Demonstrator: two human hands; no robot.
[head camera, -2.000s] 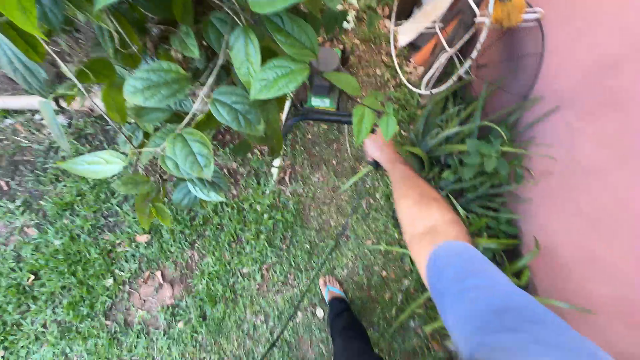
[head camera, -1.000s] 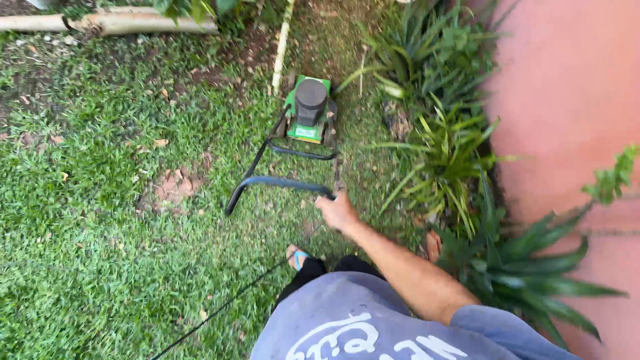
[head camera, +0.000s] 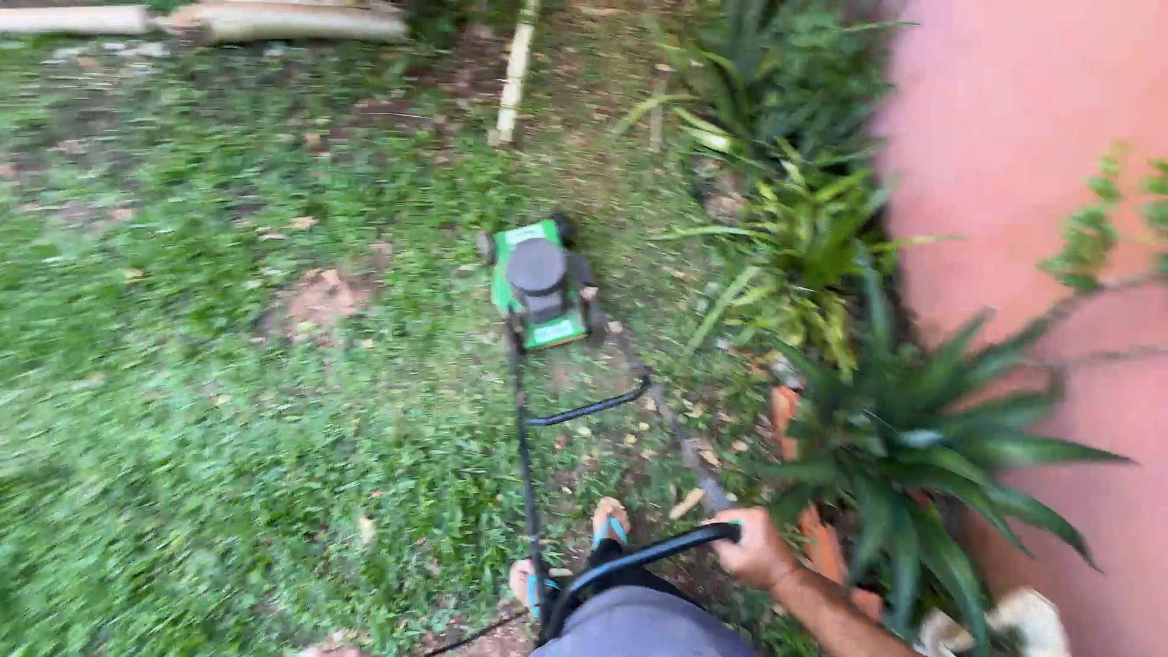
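A green lawn mower (head camera: 540, 283) with a grey motor cover stands on the grass ahead of my feet. Its black tubular handle (head camera: 584, 411) runs back toward my body and ends in a curved top bar (head camera: 652, 552). My right hand (head camera: 756, 547) is closed around the right end of that bar. Only a blurred bit of skin, perhaps my left hand (head camera: 330, 651), shows at the bottom edge, and what it holds is hidden. A black cord (head camera: 474, 631) lies low beside my feet.
Spiky plants (head camera: 912, 447) and bricks (head camera: 824, 547) border a pink wall (head camera: 1013, 119) on the right. A pale pole (head camera: 516, 73) lies beyond the mower, and thick pale logs (head camera: 301, 22) lie at the top left. Grass (head camera: 228, 438) spreads to the left.
The view has moved a lot. The mower, mostly behind leaves two seconds ago, shows fully now. Since one second ago it has turned, and its handle has come nearer my body, with my right hand still on it.
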